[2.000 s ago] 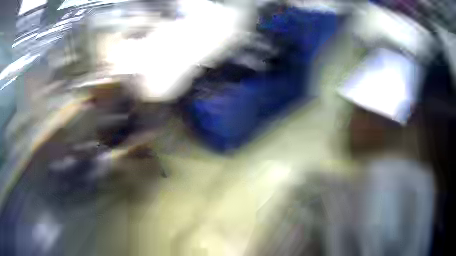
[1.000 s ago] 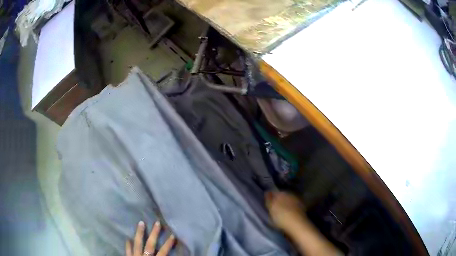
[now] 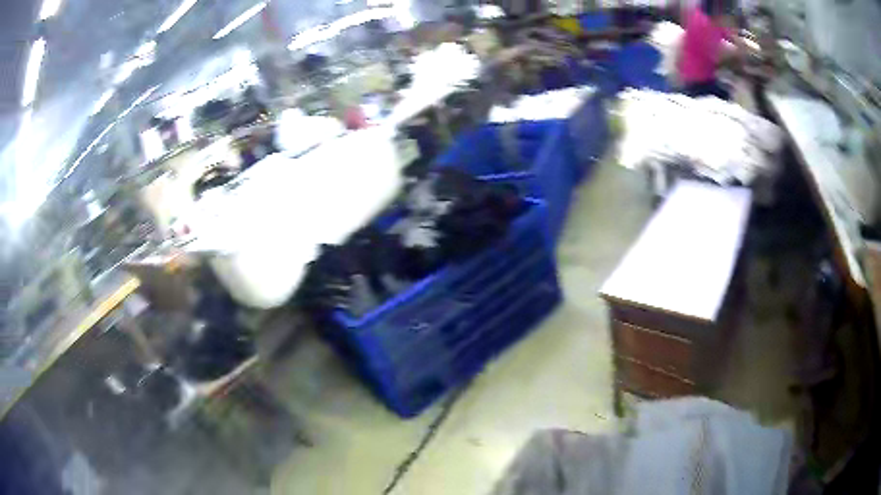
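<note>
A pale blue-grey garment panel (image 3: 710, 450) shows at the bottom right, cut off by the picture's lower edge. A darker grey piece of cloth (image 3: 560, 464) lies against its left side. Neither of my hands is in the picture, so whether they touch the cloth is hidden. The view is blurred.
A blue slatted crate (image 3: 464, 324) with dark and pale pieces stands on the pale floor (image 3: 541, 387). A white-topped wooden bench (image 3: 681, 251) is right of it, with a white cloth pile (image 3: 691, 131) behind. A person in pink (image 3: 702, 48) is farther back. White tables stand left.
The view has swung up from the cloth to the room. Both hands, seen on and beside the cloth one second ago, have left the picture. The cloth now shows only at the bottom right.
</note>
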